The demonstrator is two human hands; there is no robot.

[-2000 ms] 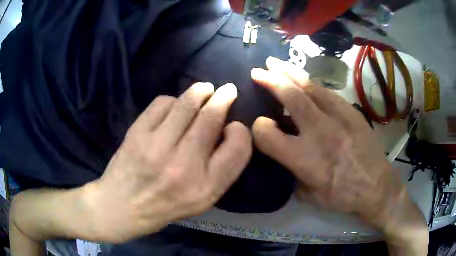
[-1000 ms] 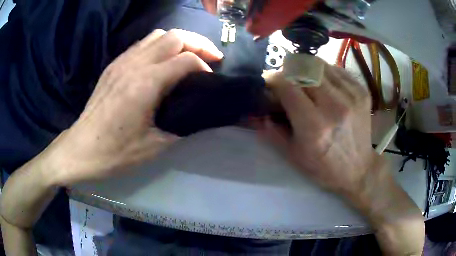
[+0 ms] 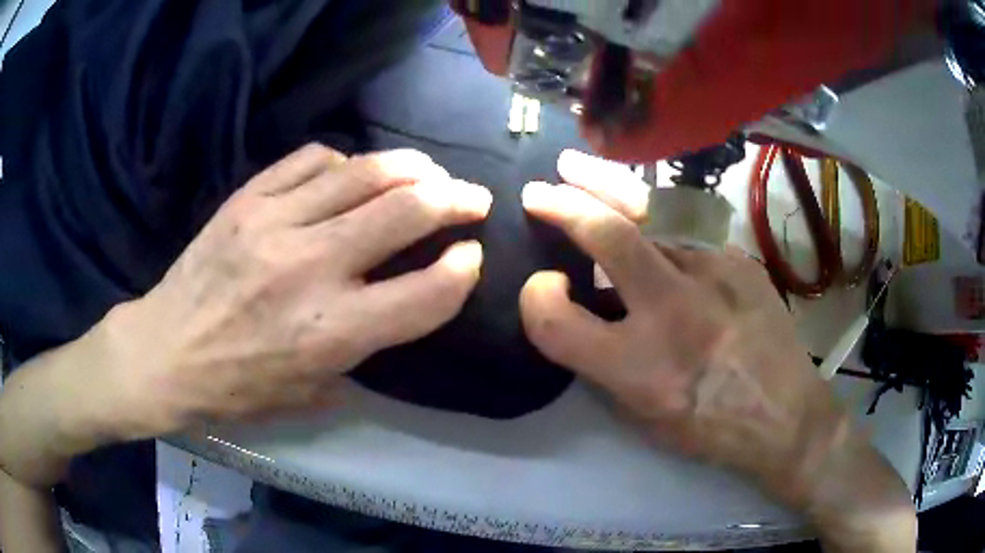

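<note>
A dark garment [image 3: 140,184] lies bunched at the left. Its rounded panel [image 3: 475,367] lies flat on the white table in front of the presser foot [image 3: 524,113]. The foot rests on or just over the cloth. My left hand [image 3: 313,259] lies on the left of the panel with its fingers pressing the cloth. My right hand [image 3: 670,313] lies on the right of it, thumb and forefinger apart on the cloth. Neither hand visibly pinches it. The needle cannot be made out.
The red and white machine head [image 3: 734,76] hangs above. A pale knob [image 3: 689,214] is beside my right hand. Red and orange looped handles [image 3: 805,221], a white stick-like tool [image 3: 846,346] and black stringy threads [image 3: 923,362] lie right. A ruler [image 3: 432,513] lines the near edge.
The panel was folded up between both hands a second ago; now it is spread flat toward me. My hands have moved down and lie on top of it.
</note>
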